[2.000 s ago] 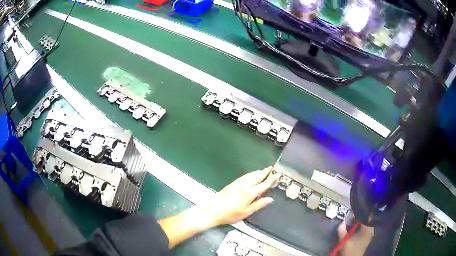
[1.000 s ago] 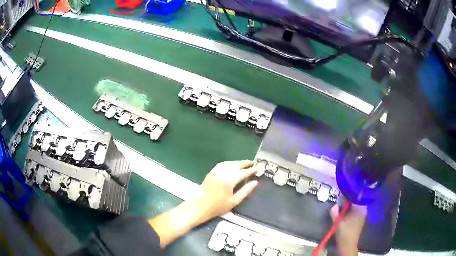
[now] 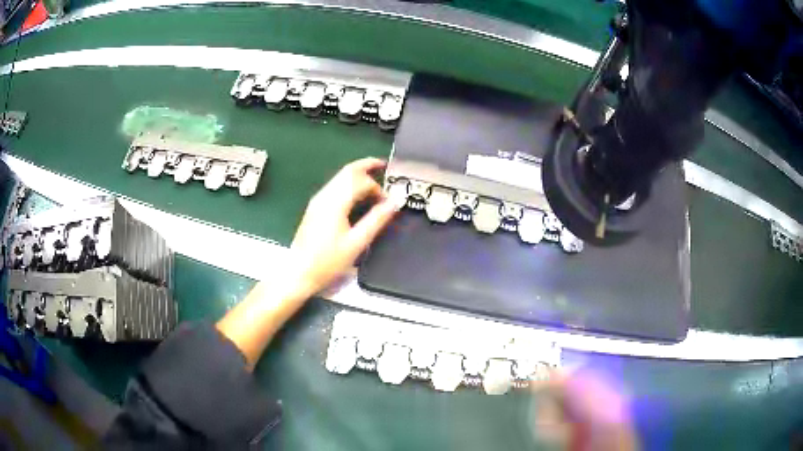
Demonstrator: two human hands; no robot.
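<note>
A silver carrier strip (image 3: 480,203) with pale tabs lies on the black work pad (image 3: 528,282), its right end by the black microscope head (image 3: 590,189). My left hand (image 3: 339,229) pinches the strip's left end between thumb and fingers. A plain silver block (image 3: 502,166) lies on the pad just above the strip. My right hand (image 3: 585,414) is a blur at the bottom edge, at the right end of a second strip (image 3: 431,357) in front of the pad. What it holds cannot be made out.
Two stacks of strips (image 3: 84,291) stand at the left. Single strips lie on the green surface, one left of the pad (image 3: 321,95) and one farther left (image 3: 194,167). Silver rails (image 3: 220,238) cross the surface. A small part (image 3: 786,240) lies at the right edge.
The view has tipped down and the monitor is out of frame. My right hand has moved from under the microscope to the front edge. The red tool no longer shows clearly. My left hand stays at the strip's end.
</note>
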